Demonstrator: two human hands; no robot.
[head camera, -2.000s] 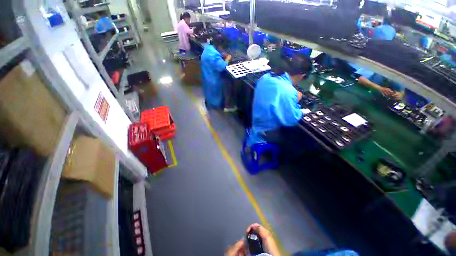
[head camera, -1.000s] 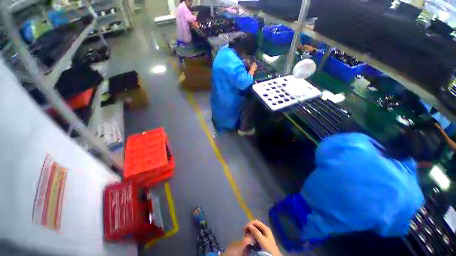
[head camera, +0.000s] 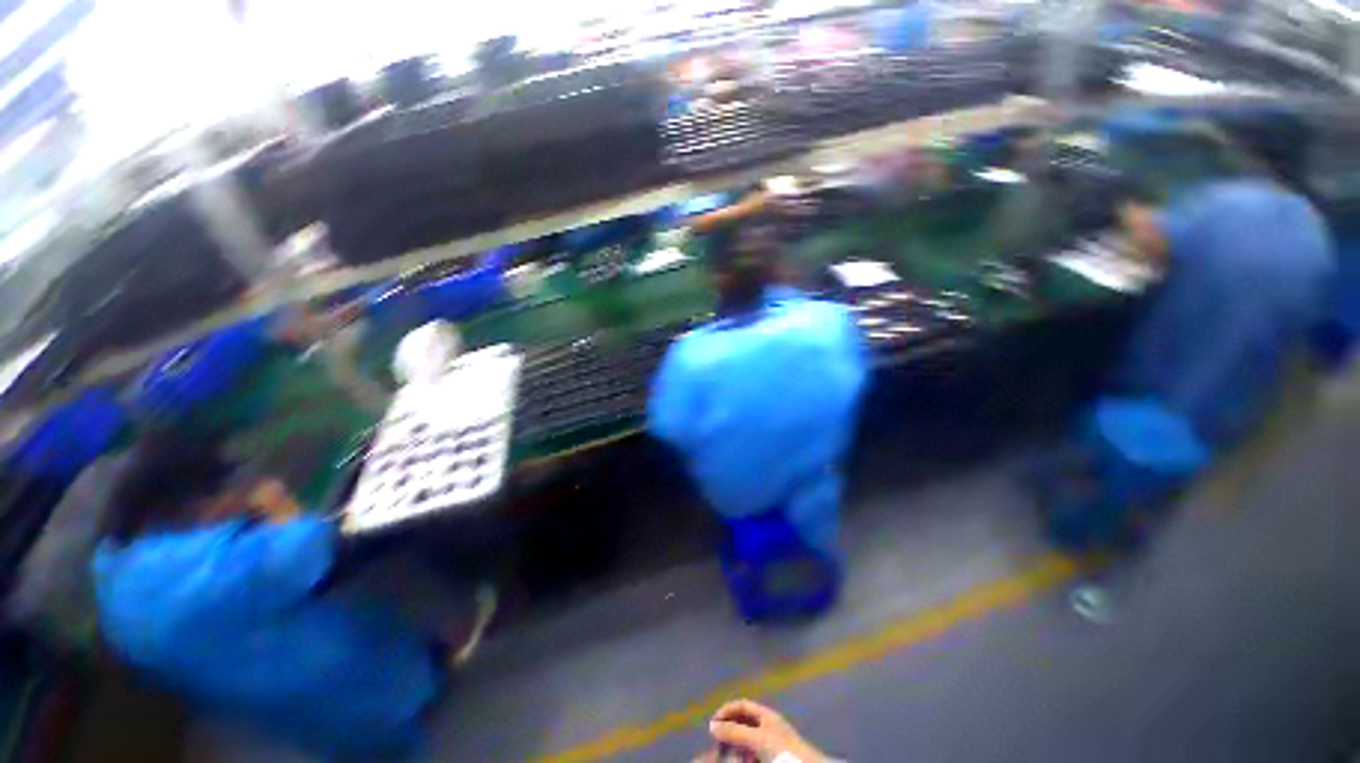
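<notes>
The view is blurred by motion. My right hand (head camera: 767, 733) is at the bottom edge, its fingers curled over a small dark part (head camera: 732, 751), of which only a sliver shows. What may be a bit of my left hand (head camera: 706, 757) shows beside it, cut off by the edge; its fingers cannot be made out. Both hands are over the grey floor, away from the bench.
A grey aisle with a yellow line (head camera: 835, 650) runs along the bench. Workers in blue smocks (head camera: 768, 395) sit there, one on a blue stool (head camera: 779, 567). A white pocket tray (head camera: 436, 447) juts from the bench's near edge. Raised dark shelves run behind.
The view has swung right from along the aisle to face the bench. The red crates and left shelving are out of view. My hands are lower, and less of them shows.
</notes>
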